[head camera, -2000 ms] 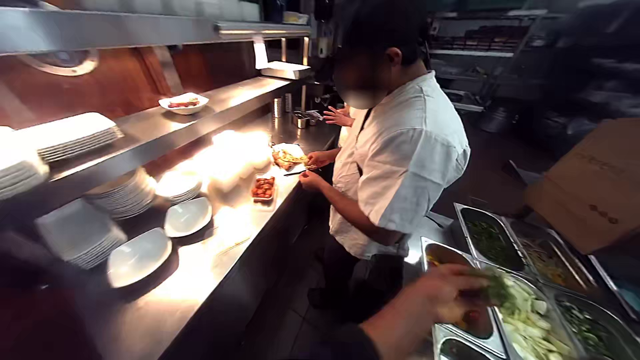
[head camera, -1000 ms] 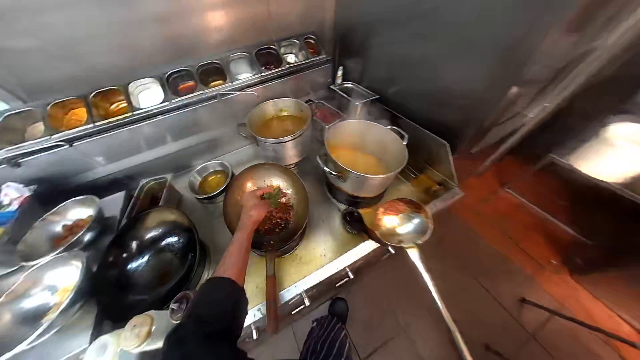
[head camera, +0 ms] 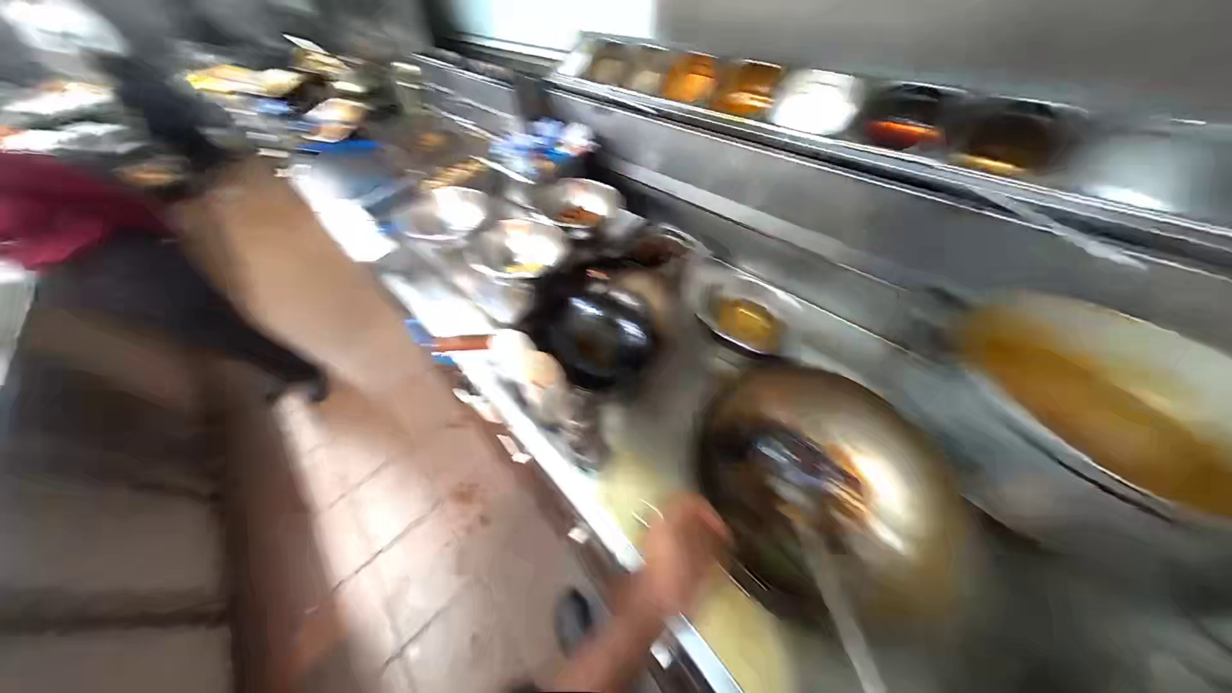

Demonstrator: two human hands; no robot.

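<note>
Motion blurs the whole head view. My left hand [head camera: 679,553] is beside the left rim of a metal wok [head camera: 914,568]; whether it grips anything cannot be told. A ladle [head camera: 835,602] dips into the wok, its handle running down out of the bottom of the view. Dark food [head camera: 847,486] lies near the ladle's bowl. My right hand is out of view. Left of the wok's far side is a small metal bowl of yellow liquid [head camera: 749,322]. A dark, shiny wok [head camera: 602,337] sits farther left.
A large pot of orange-yellow liquid [head camera: 1097,404] stands at right. Spice and sauce containers [head camera: 818,101] line the back ledge. Metal bowls [head camera: 520,248] stand beyond the dark wok. A person in dark trousers [head camera: 125,298] is at far left, across the tiled floor [head camera: 414,539].
The view has swung left and closer to the stove. My left hand has left the wok's inside and is now by its rim. The ladle, earlier right of the wok, is now in it.
</note>
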